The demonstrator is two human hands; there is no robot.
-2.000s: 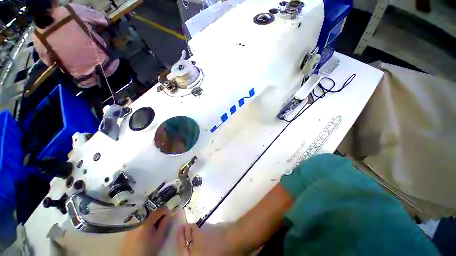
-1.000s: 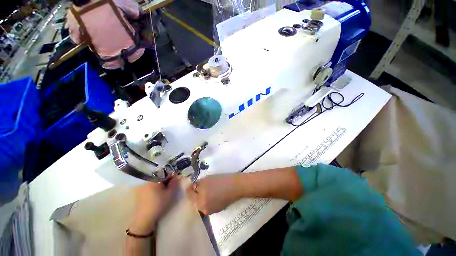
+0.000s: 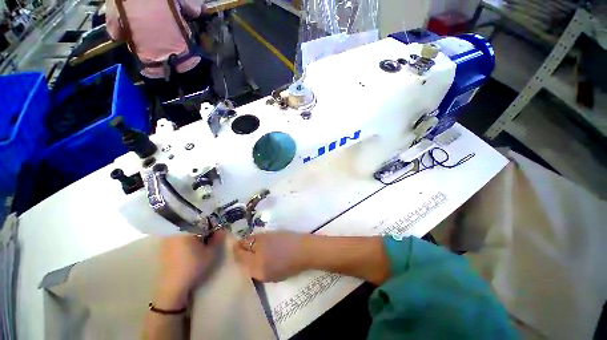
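Observation:
A beige fabric panel [image 3: 229,302] lies on the white table left of and below the needle area, with a folded grey corner at its left. The white sewing machine [image 3: 333,113] with blue "JIN" lettering stands behind it. My left hand [image 3: 183,265], with a dark wristband, presses on the panel just in front of the presser foot area. My right hand [image 3: 269,257] is at the panel's right edge by the needle area, fingers together, with a small shiny metal thing at the fingertips. The presser foot and exact needle point are mostly hidden by my fingers.
Dark snips with black cord [image 3: 406,167] lie by the motor end. A beige fabric pile [image 3: 532,246] hangs at the right. Layered grey fabric [image 3: 8,279] is at the far left edge. Blue bins [image 3: 123,99] and a seated person in pink [image 3: 152,33] are behind the machine.
The view has levelled and shifted, showing more of the panel and table. Since one second ago, my left hand has moved slightly left; my right hand stays by the needle area.

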